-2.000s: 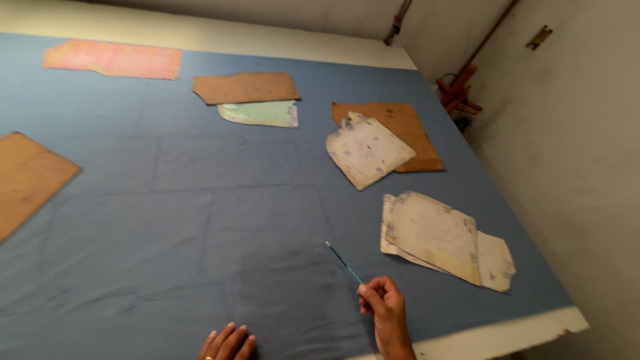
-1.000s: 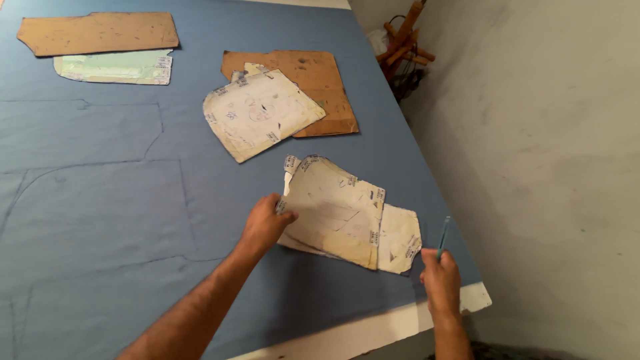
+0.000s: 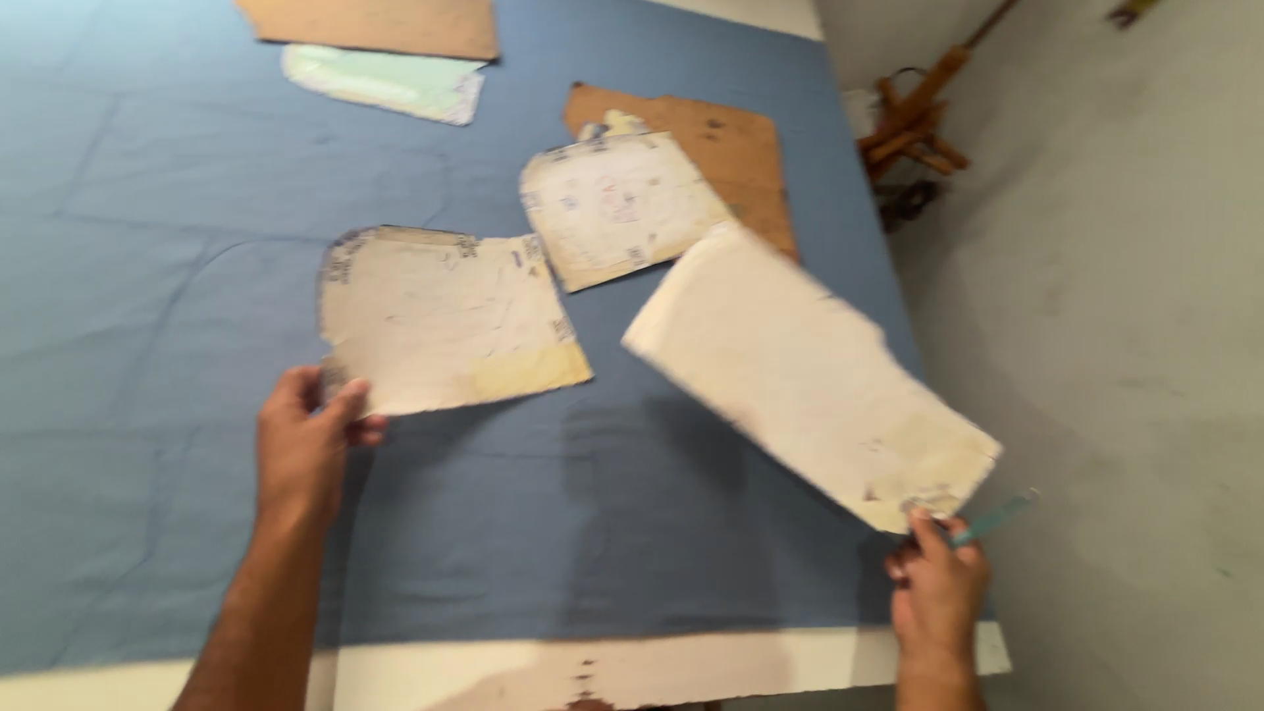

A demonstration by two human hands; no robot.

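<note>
My left hand (image 3: 318, 434) pinches the lower left corner of a cream paper pattern piece (image 3: 444, 326) with one rounded corner and inked marks, raised over blue fabric (image 3: 474, 553). Between the fingers of my right hand (image 3: 938, 563) are the lower end of a longer cream pattern piece (image 3: 800, 375) and a thin teal pen or pencil (image 3: 992, 520). This longer piece slants up to the left, its far end beside another marked cream piece (image 3: 622, 207), which lies partly on a brown cardboard pattern piece (image 3: 736, 148). Thin drawn outlines cross the fabric.
Another brown cardboard piece (image 3: 385, 25) and a pale green pattern piece (image 3: 385, 84) lie at the upper left. The table's cream edge (image 3: 494, 676) shows along the near side. A grey wall (image 3: 1106, 346) stands at the right, with a wooden object (image 3: 913, 123) beside the table.
The two cream pieces that overlapped on the fabric are now apart, one in each hand. My left hand has moved left with the rounded piece. The view has shifted.
</note>
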